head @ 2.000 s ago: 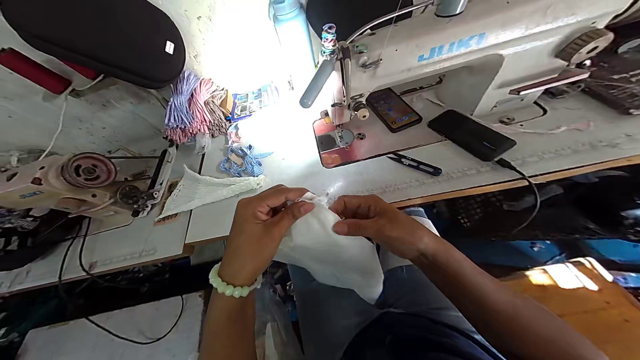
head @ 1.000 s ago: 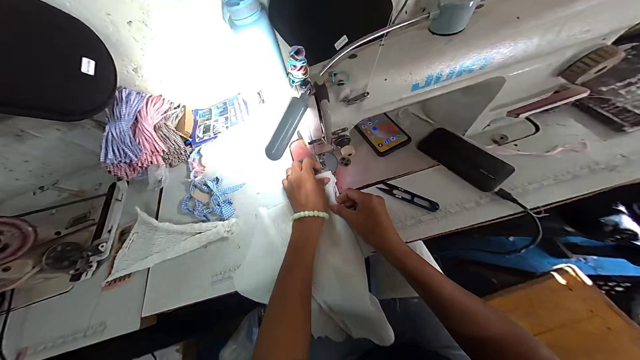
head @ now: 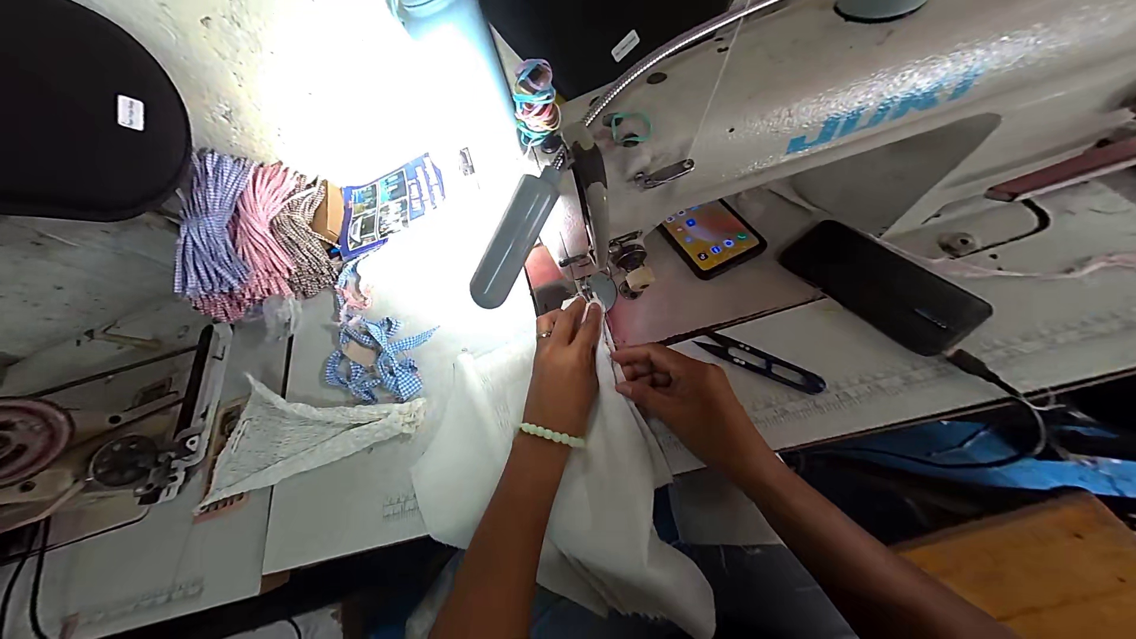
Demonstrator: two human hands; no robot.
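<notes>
White fabric (head: 612, 506) runs from the needle area of a Juki sewing machine (head: 852, 98) down over the table's front edge. My left hand (head: 568, 364), with a beaded bracelet at its wrist, presses the fabric flat, fingertips just in front of the presser foot (head: 584, 282). Just right of it, my right hand (head: 674, 390) pinches the fabric's folded edge between thumb and fingers. Whether the foot is down on the cloth cannot be told. A grey lamp head (head: 515, 240) on a bent metal neck hangs left of the needle.
Thread snips (head: 763, 362), a lit smartphone (head: 713, 238) and a black power bank (head: 883, 286) with a cable lie to the right. Bundled fabric strips (head: 257, 231), blue checked ties (head: 377, 359) and a white cloth piece (head: 302, 435) lie left. A second machine (head: 115, 453) stands far left.
Both hands have brought the fabric from the table's front edge up to the presser foot. Since one second ago, my left hand lies flatter on it. The view has moved closer to the machine.
</notes>
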